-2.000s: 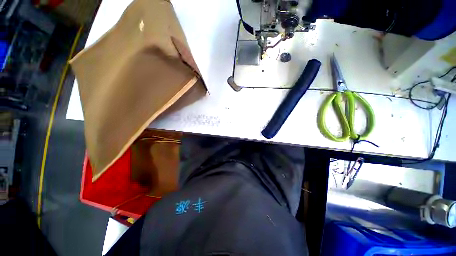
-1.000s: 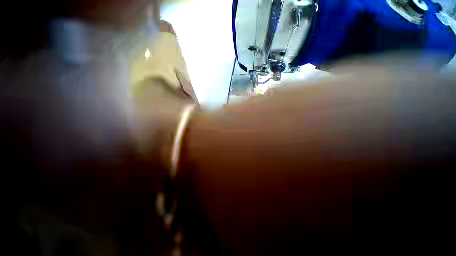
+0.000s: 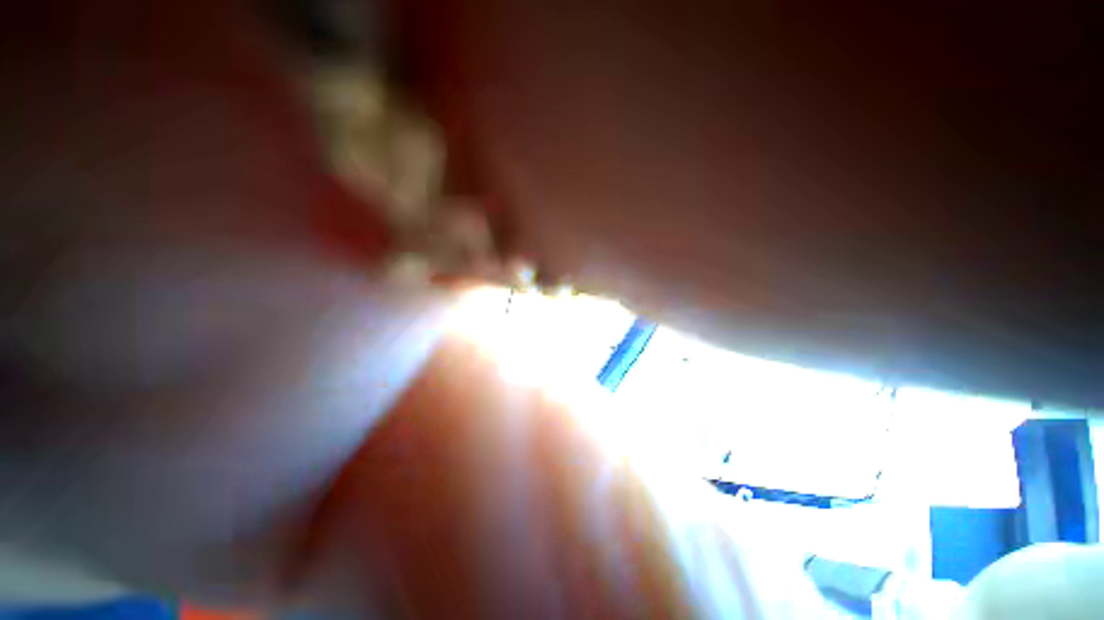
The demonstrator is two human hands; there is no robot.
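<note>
Large blurred skin-toned shapes, seemingly parts of my hands or arms, are very close to the lens. One dark reddish shape point(image 3: 787, 158) covers the top right. Another reddish-brown shape point(image 3: 509, 484) rises from the bottom middle. I cannot tell which is my left hand and which is my right hand, nor whether either holds anything. A blurred pale tan, knobbly strip point(image 3: 387, 151) shows between dark areas at upper left; I cannot tell what it is. No bag, scissors or sewing machine can be made out.
A very bright, overexposed area point(image 3: 787, 424) fills the middle right. A blue bar point(image 3: 627, 354) and a thin dark frame edge point(image 3: 793, 495) show in it. Blue-grey block shapes point(image 3: 1053, 478) and a pale rounded object point(image 3: 1041, 587) are at lower right. A blue patch point(image 3: 91, 608) is at bottom left.
The view has swung away from the table. The tan bag, black tube, green-handled scissors and machine are out of sight. The blurred shapes now cover the top and left.
</note>
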